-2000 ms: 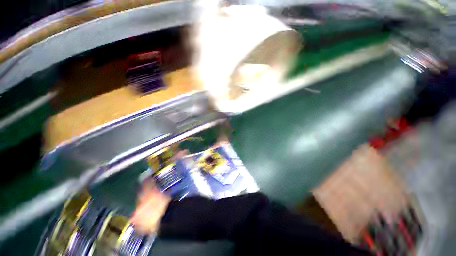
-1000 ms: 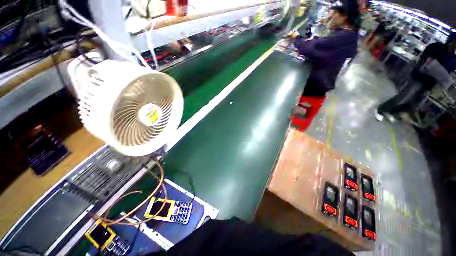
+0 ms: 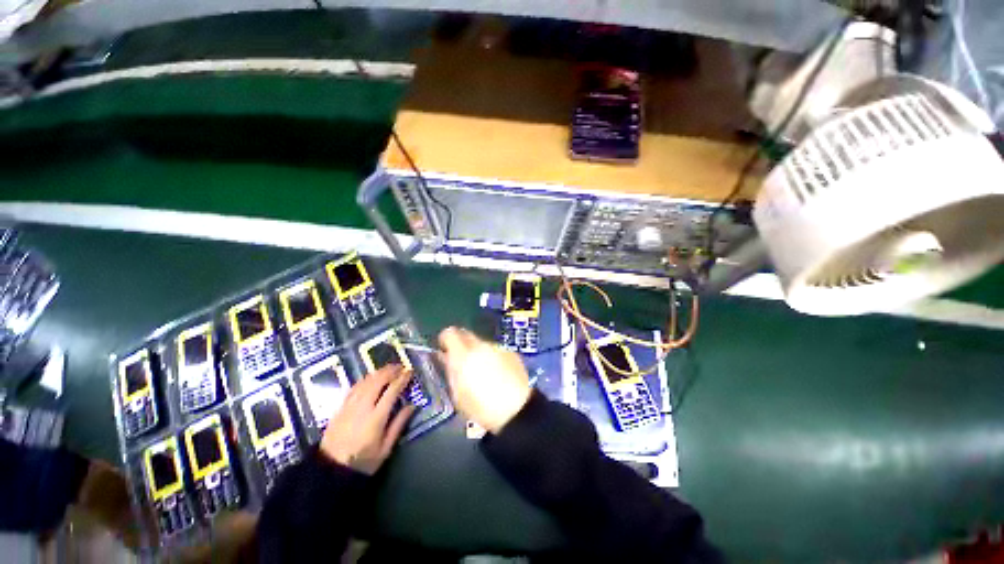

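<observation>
A clear blister tray (image 3: 231,410) holds two rows of keypad phones (image 3: 255,336), face up, most with yellow screen borders. My left hand (image 3: 367,421) rests its fingers on the phone (image 3: 388,355) in the near row's right-end pocket and holds it there. My right hand (image 3: 481,378) is just right of that phone and grips a thin whitish stick (image 3: 421,348), likely tweezers, its tip at the top of the phone. Its fingertips are partly hidden. Two more phones lie on blue-white fixture plates (image 3: 650,465) to the right.
The radio tester (image 3: 506,220) stands behind, with a smartphone (image 3: 606,116) on the wooden board (image 3: 484,132) above. Orange cables (image 3: 691,320) loop over the right fixture. A cream fan (image 3: 881,209) is at right. Another tray (image 3: 24,289) and a blurred dark sleeve-like shape are at left.
The view has swung left from the fan, bench and carton to the phone tray. Both hands now show at the tray's right end, with a stick in the right one.
</observation>
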